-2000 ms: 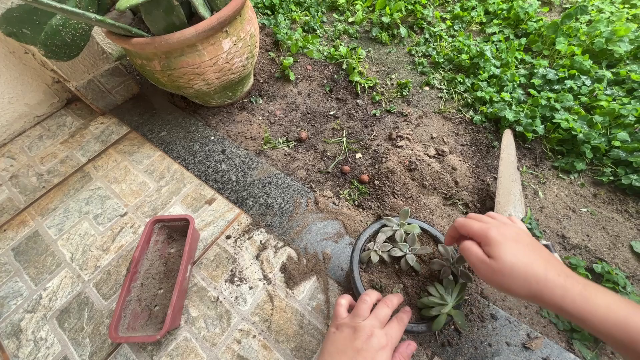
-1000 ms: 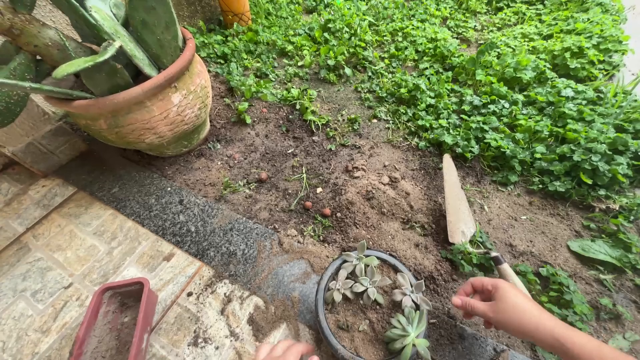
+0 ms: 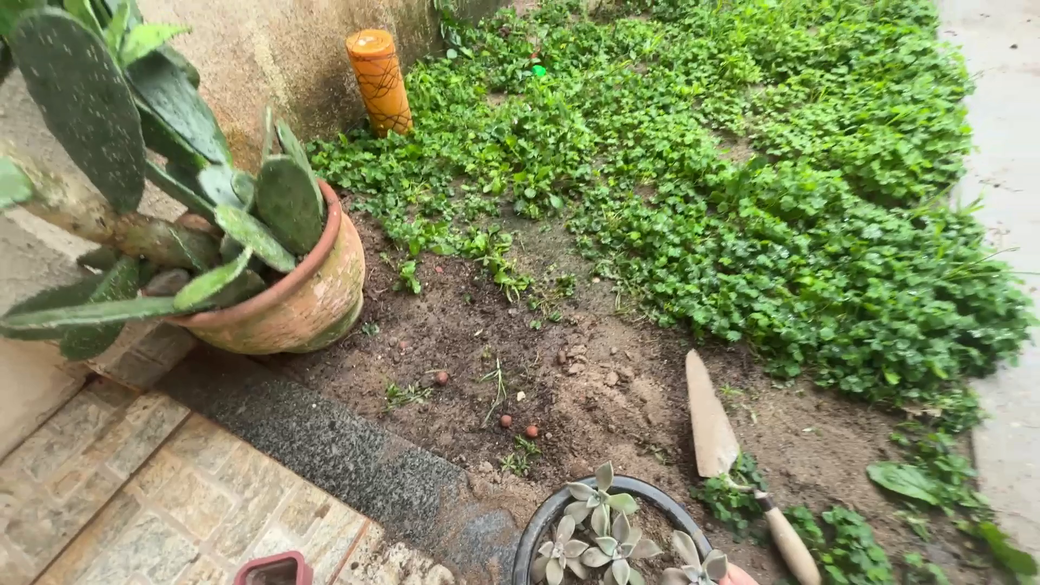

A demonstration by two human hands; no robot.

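A round dark pot [image 3: 532,532] holding grey-green rosette succulents [image 3: 617,548] is cut off by the bottom edge. Just a fingertip or so of my right hand [image 3: 738,575] shows at the pot's right side, beside a succulent; whether it touches the plant or rim is unclear. My left hand is out of the frame. To the right of the pot a pointed trowel [image 3: 708,418] with a wooden handle [image 3: 788,536] lies on the soil. The end of a reddish rectangular planter [image 3: 275,567] pokes in at the bottom left.
A large terracotta pot [image 3: 325,280] with prickly pear cactus [image 3: 77,106] stands at left by the wall. Granite edging [image 3: 325,443] divides stone tiles [image 3: 171,528] from soil [image 3: 585,390] with small reddish balls [image 3: 531,431]. Beyond are leafy ground cover [image 3: 650,162], an orange post [image 3: 380,85] and pavement [image 3: 995,122].
My left hand, at the pot two seconds ago, has gone out of view. My right hand, earlier over the succulents, is nearly out of frame. The view has tilted up.
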